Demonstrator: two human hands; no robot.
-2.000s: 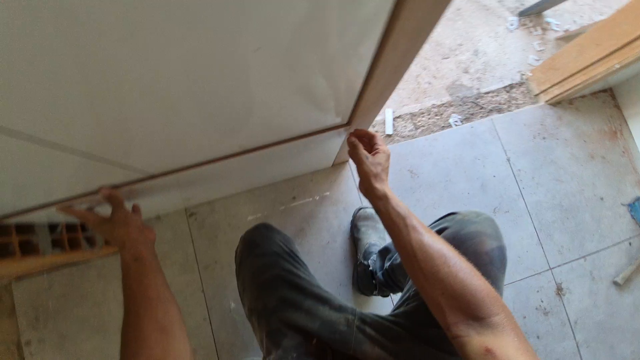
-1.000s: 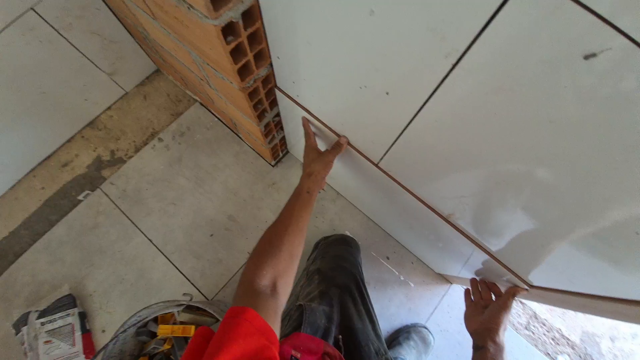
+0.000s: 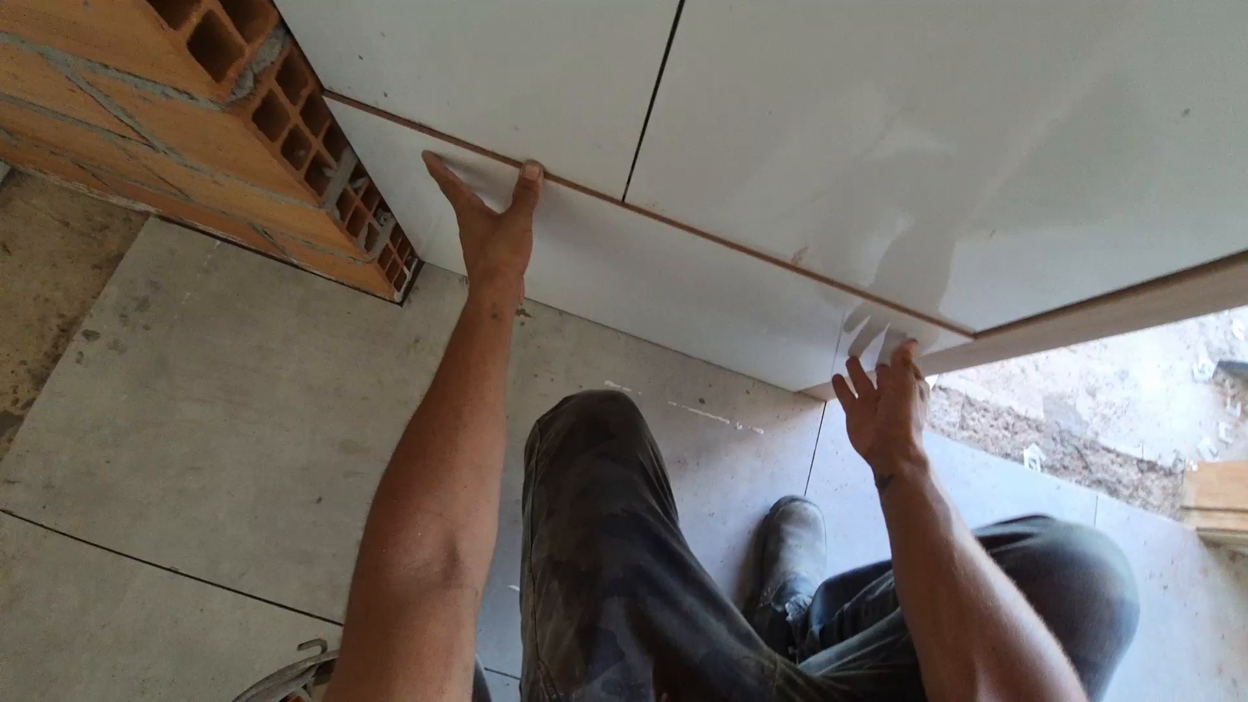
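Note:
A long white wall tile strip (image 3: 663, 283) runs along the foot of the wall, below large glossy white wall tiles (image 3: 829, 127). A narrow reddish-brown gap or edge lies between them. My left hand (image 3: 495, 229) rests on the strip near its left part, thumb and fingers spread, the thumb at the strip's upper edge. At the strip's right end my right hand (image 3: 885, 405) touches its face with the fingertips, fingers apart. Neither hand grips anything. The hand's reflection shows in the tile surface.
A hollow clay brick wall end (image 3: 322, 146) stands at the left. Grey floor tiles (image 3: 244, 409) lie under my knees and boot. At the right are a doorway edge with rough concrete (image 3: 1063, 429) and a piece of wood (image 3: 1214, 497). Part of a bucket rim (image 3: 283, 678) shows at the bottom.
The view has swung between frames. My right hand, at the underside of the strip's right end a second ago, now has its fingertips on the strip's face. My left hand stays on the strip.

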